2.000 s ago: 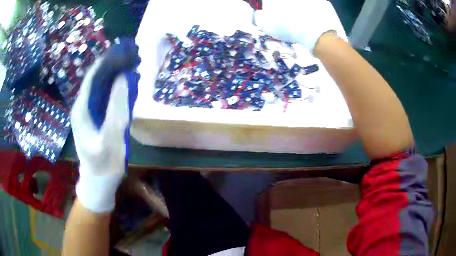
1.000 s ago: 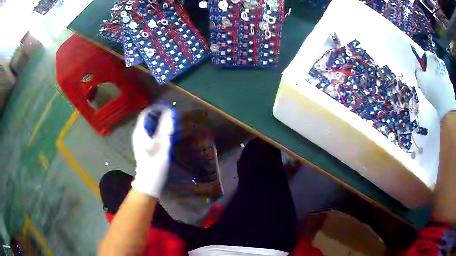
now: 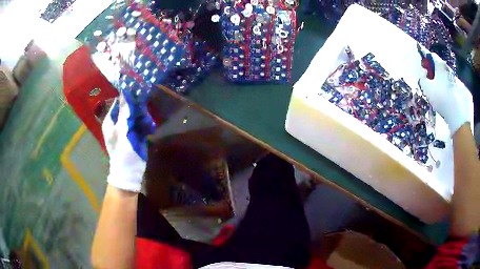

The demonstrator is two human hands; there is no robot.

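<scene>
My left hand (image 3: 126, 142), in a white glove with blue palm and fingers, grips the near edge of a blue PCB panel (image 3: 150, 50) with rows of small boards, red wires and white discs. The panel is raised over the bench's left edge. My right hand (image 3: 445, 94), also gloved, is at the right side of the foam box and holds red-handled pliers (image 3: 429, 65), their dark tip pointing up and away. The white foam box (image 3: 363, 155) holds a heap of single PCBs (image 3: 387, 107) with red wires.
Another PCB panel (image 3: 258, 47) lies on the green bench (image 3: 239, 113), left of the foam box. More wired panels lie behind the held one and at the back right. A red stool (image 3: 79, 86) stands left of the bench. An open cardboard box (image 3: 363, 249) is below the bench edge.
My left hand was empty over the floor a second ago; it has moved up and left and taken hold of a panel. My right hand stays at the box with the pliers.
</scene>
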